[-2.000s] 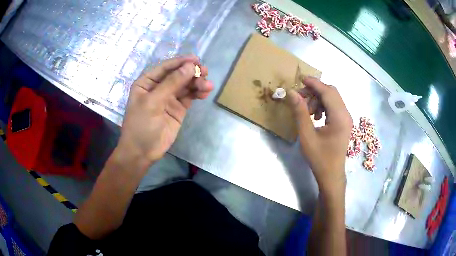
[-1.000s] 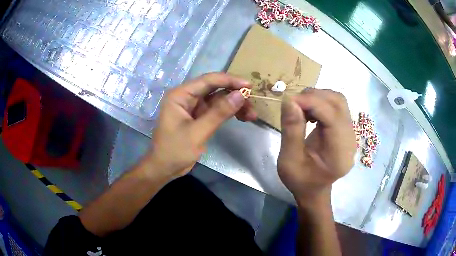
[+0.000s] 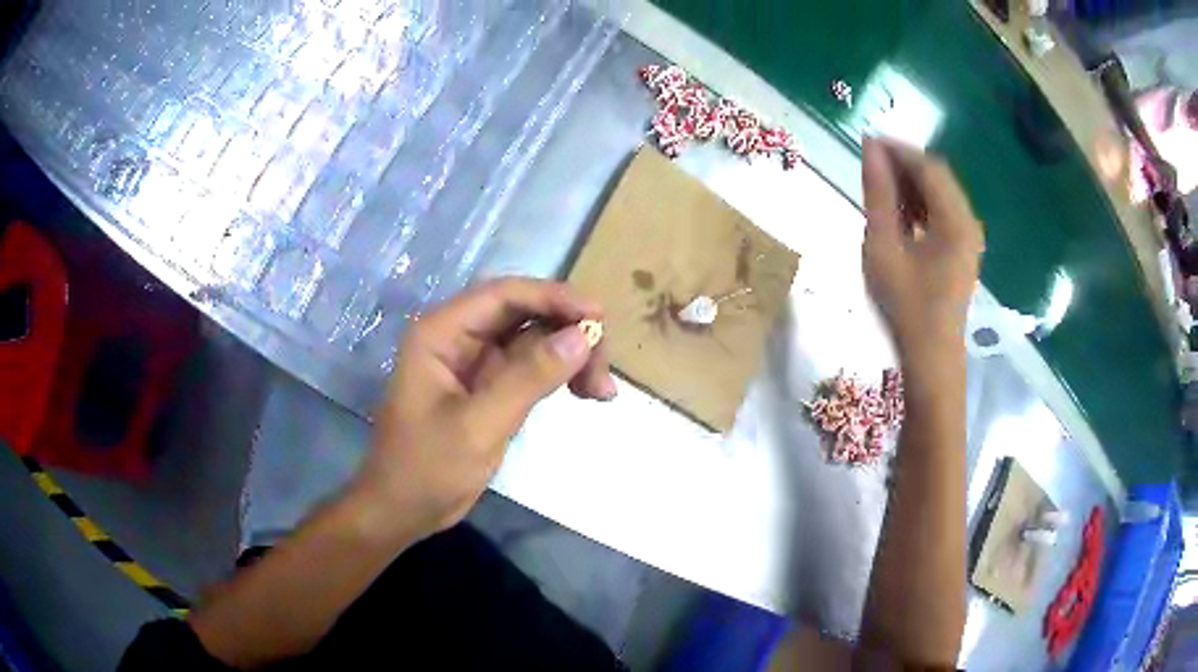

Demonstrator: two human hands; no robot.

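Note:
My left hand (image 3: 486,394) pinches a small pale part (image 3: 591,334) between thumb and fingertips, just off the near-left edge of the tan board (image 3: 624,243). On the board sit brown stains and a white glue blob (image 3: 699,310). A thin pale stick (image 3: 733,294) lies on the board with one end at the blob. My right hand (image 3: 924,250) is raised over the edge of the green belt, blurred, with thumb and fingers apart and nothing visible in it. A small red-and-white piece (image 3: 841,91) is on the belt beyond it.
Red-and-white parts lie in a far pile (image 3: 716,121) and a right pile (image 3: 854,418). A shiny clear tray (image 3: 329,158) covers the left. A white nozzled item (image 3: 983,336) is partly behind my right arm. A second board (image 3: 1009,538) and red parts (image 3: 1077,584) are far right.
My right hand has let go of the stick, which now lies on the board, and has moved out to the belt. My left hand has moved slightly left and down with the part.

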